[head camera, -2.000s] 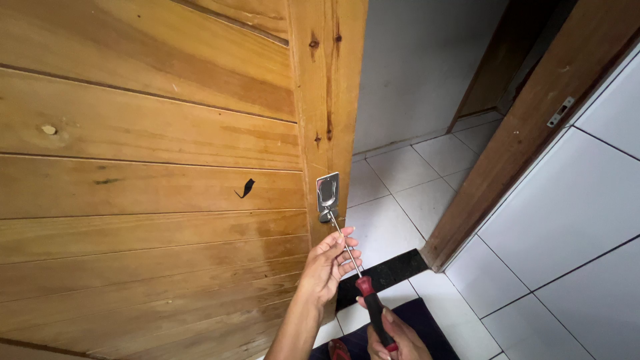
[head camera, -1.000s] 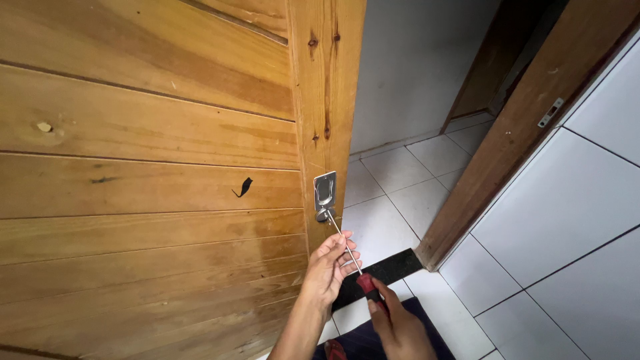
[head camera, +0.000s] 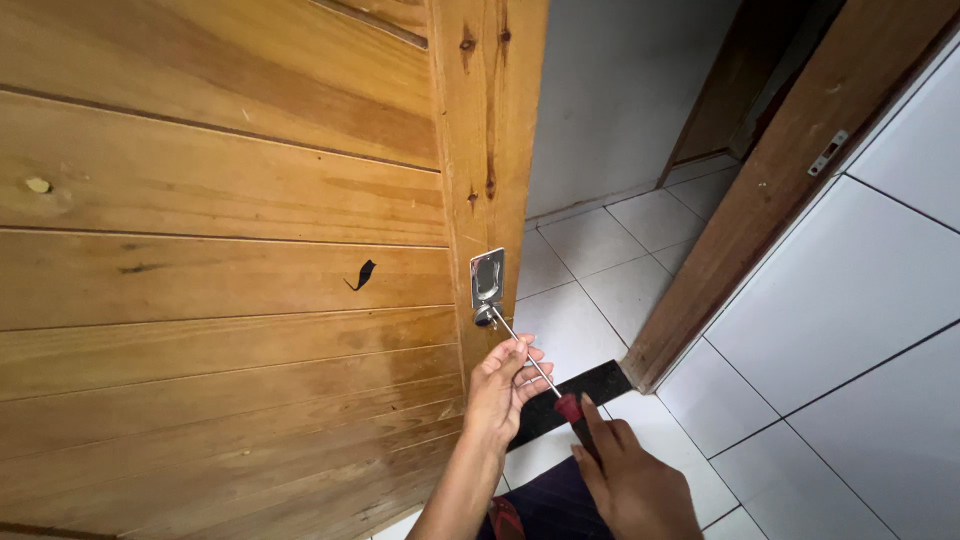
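My right hand (head camera: 637, 472) grips the red and black handle of a screwdriver (head camera: 544, 373). Around the middle of its steel shaft are the fingertips of my left hand (head camera: 504, 382), steadying it. The shaft slants up and left, its tip at the lower end of a metal lock plate (head camera: 487, 277) on the door's edge stile. A round metal knob or thumb-turn (head camera: 487, 315) sits at the bottom of that plate, beside the tip. Whether the tip sits in a screw head is too small to tell.
The wooden plank door (head camera: 225, 277) fills the left, with a black mark (head camera: 365, 275) on it. A wooden door frame (head camera: 757, 187) with a metal strike plate (head camera: 828, 153) stands at right, beside white wall tiles (head camera: 847, 277). A dark threshold (head camera: 600, 386) crosses the tiled floor.
My right hand has shifted its grip on the screwdriver handle, with a finger now extended along its red collar. My left hand stays at the shaft.
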